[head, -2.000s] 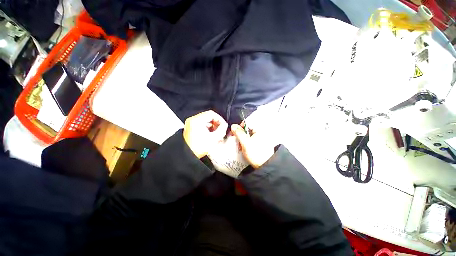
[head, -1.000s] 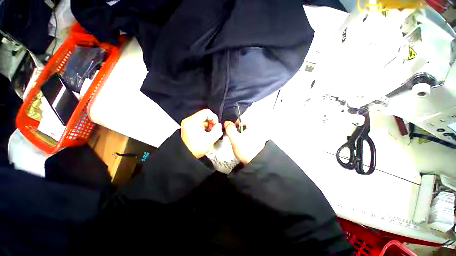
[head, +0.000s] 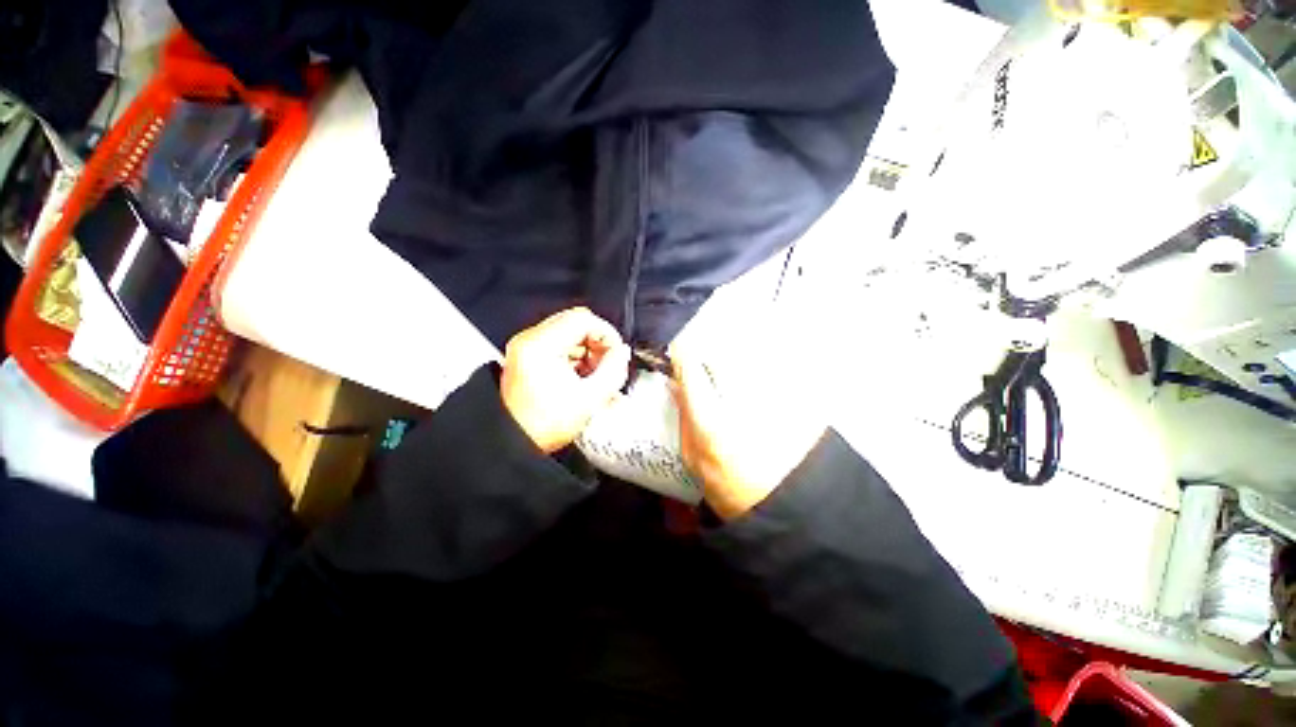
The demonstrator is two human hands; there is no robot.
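A dark navy garment (head: 526,185) lies in a heap over the table, its stitched seam (head: 635,234) running down to the front rim. My left hand (head: 566,381) pinches the lower end of the garment with curled fingers. My right hand (head: 718,412) is just to the right, its fingertips at the same edge. A small dark piece, too small to tell, shows between the fingertips. The inside of my right hand is hidden, and no snips can be made out in it.
An orange basket (head: 213,352) at left holds a phone (head: 131,261) and a dark packet. Black shears (head: 1012,415) lie on the table (head: 910,526) at right, by a white sewing machine (head: 1080,171). A red basket (head: 1116,693) is at lower right.
My right hand has turned and moved slightly right, its fingers now reaching left to the garment edge. The green tool seen at it before no longer shows. The whole view has shifted slightly.
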